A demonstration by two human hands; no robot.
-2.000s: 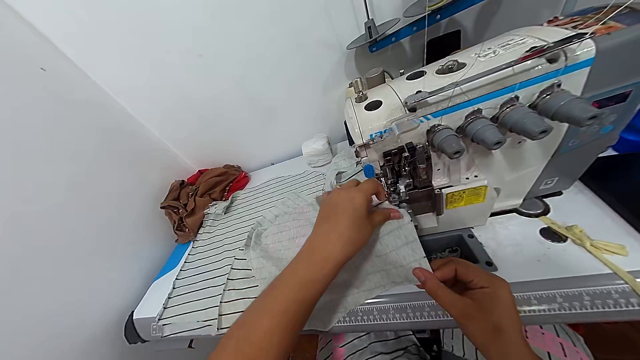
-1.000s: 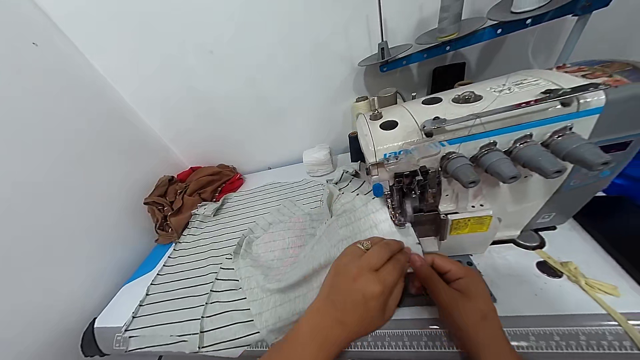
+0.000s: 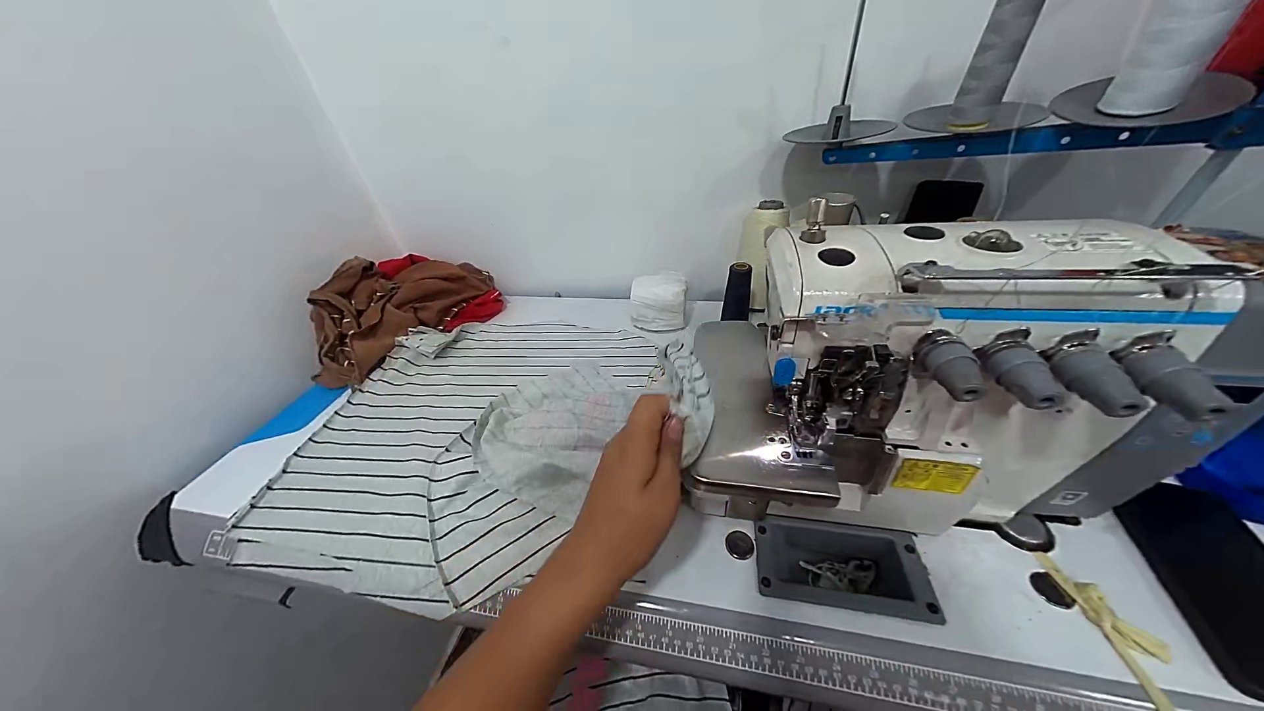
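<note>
My left hand (image 3: 637, 479) grips a striped light knit fabric piece (image 3: 563, 434) by its gathered edge, just left of the overlock sewing machine (image 3: 1007, 395). The fabric lies partly folded, its paler side up with a faint pink print showing through. Under and beside it, more white fabric with black stripes (image 3: 375, 464) spreads over the left of the table. The presser foot area (image 3: 815, 425) has no fabric under it, and the metal work plate (image 3: 746, 415) is bare. My right hand is out of view.
Brown and red cloth (image 3: 395, 306) is bunched at the back left. A white roll (image 3: 659, 301) and thread cones (image 3: 758, 247) stand by the wall. A scrap bin (image 3: 849, 573) is set in the table, with a yellow fabric strip (image 3: 1106, 622) to its right. A measuring tape (image 3: 741, 657) runs along the front edge.
Both hands were holding the fabric at the machine's front. My left hand and the fabric have moved left, away from the presser foot; my right hand has let go and left the view.
</note>
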